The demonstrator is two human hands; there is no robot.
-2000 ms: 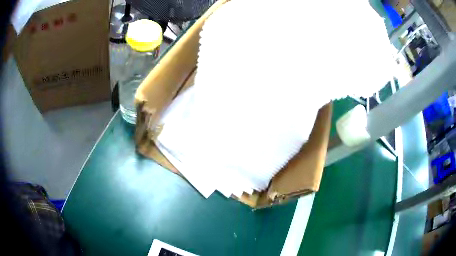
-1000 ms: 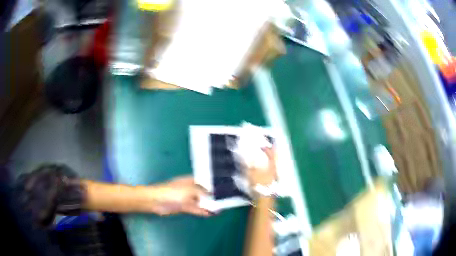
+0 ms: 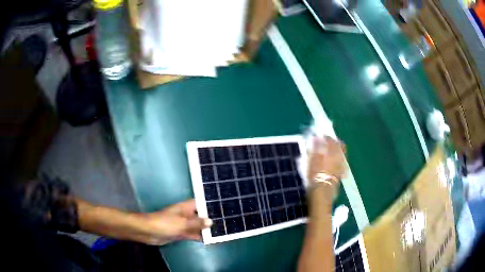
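A solar panel point(image 3: 250, 186) with a white frame and dark grid lies on the green bench in front of me. My left hand point(image 3: 178, 223) grips its lower left edge, thumb on the frame. My right hand point(image 3: 325, 159) is at its right edge, holding a crumpled whitish cloth or film point(image 3: 314, 135) against the frame; its exact material is blurred. Part of a second solar panel point(image 3: 352, 259) shows at the bottom, with a white cable point(image 3: 339, 219) above it.
An open carton point(image 3: 259, 26) holding white sheets point(image 3: 194, 32) stands at the back, with a clear bottle point(image 3: 113, 45) left of it. Another panel point(image 3: 332, 15) lies at the top. A flat printed carton point(image 3: 409, 218) is at lower right. A black fan point(image 3: 82, 93) stands left.
The view has swung down from the carton to the panel. Both hands have come into view; my right hand with the crumpled material has moved from over the panel to its right edge.
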